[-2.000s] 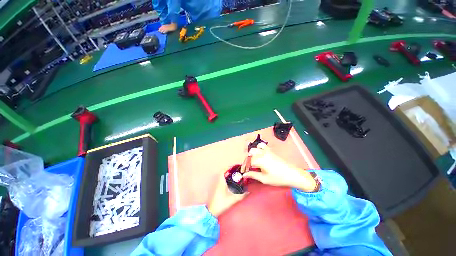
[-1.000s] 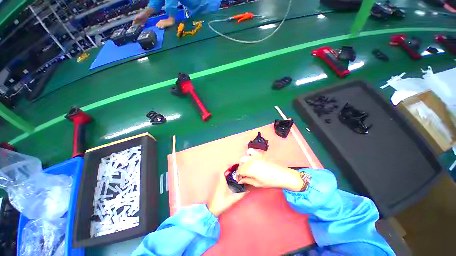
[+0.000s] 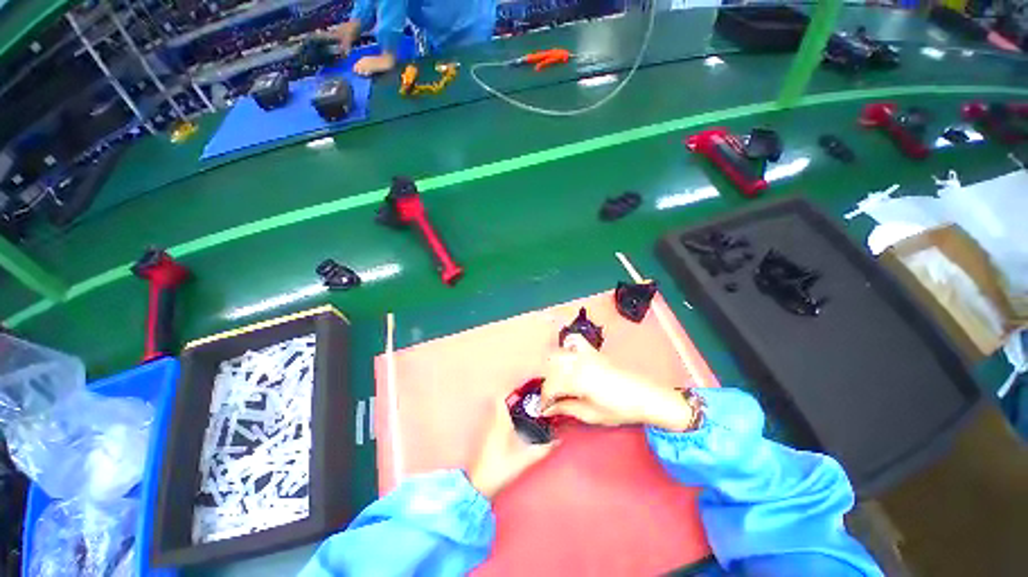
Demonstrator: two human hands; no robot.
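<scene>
A red-and-black tool body (image 3: 530, 410) is held over the salmon-red mat (image 3: 451, 389), its round whitish head opening facing up. My left hand (image 3: 503, 453) grips it from the lower left. My right hand (image 3: 592, 385) bends over its right side with fingertips at the opening; whether they hold a small part is hidden. A black end block (image 3: 582, 330) lies just beyond my right hand. A black cover (image 3: 636, 300) lies at the mat's far right corner.
Left are a tray of white strips (image 3: 257, 440) and a blue bin (image 3: 104, 462) with clear bags. Right are a dark tray (image 3: 857, 372) of black parts and a cardboard box (image 3: 945, 282). Red tools (image 3: 428, 234) lie on the green belt. A person's hand (image 3: 374, 64) shows beyond.
The tools and black pieces on the belt have shifted left. My right hand has moved slightly and no longer shows the reddish stick-like piece. My left hand stays on the tool.
</scene>
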